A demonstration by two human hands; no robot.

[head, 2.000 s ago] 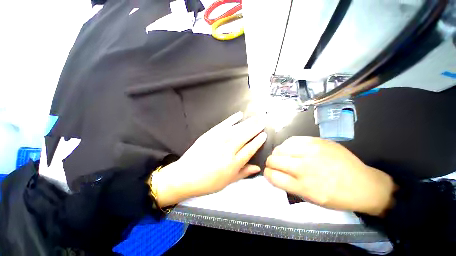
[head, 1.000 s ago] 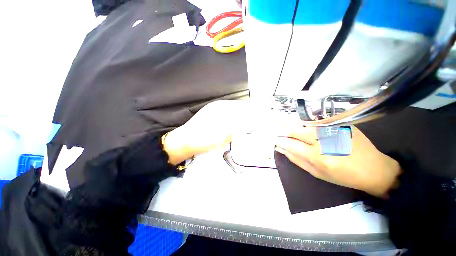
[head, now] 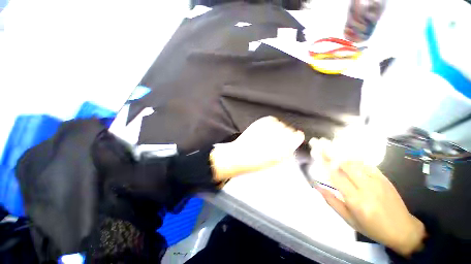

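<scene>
Dark cut cloth point(head: 289, 93) lies in folds over the table left of the machine. My left hand point(head: 255, 152) is curled on its near edge, pinching the cloth. My right hand point(head: 369, 198) is just right of it, flat, fingers towards the cloth edge; glare and blur hide whether they hold any. The white sewing machine head point(head: 413, 77) is at the right, with its metal presser parts point(head: 423, 144) blurred. The clear attachment point(head: 439, 174) hangs right of my right hand. A second dark cloth point(head: 413, 191) lies under it.
Red-and-yellow scissor handles point(head: 333, 55) lie behind the cloth, with a patterned bottle point(head: 364, 19) beyond. White pieces point(head: 286, 35) lie on the cloth. The curved table edge point(head: 268, 227) runs below my hands. Blue crates point(head: 31, 149) and dark fabric point(head: 62, 170) are at the left.
The view has swung left, shifting the machine rightwards. My hands have come away from the needle area to the left cloth's near edge. My left hand has curled onto that cloth.
</scene>
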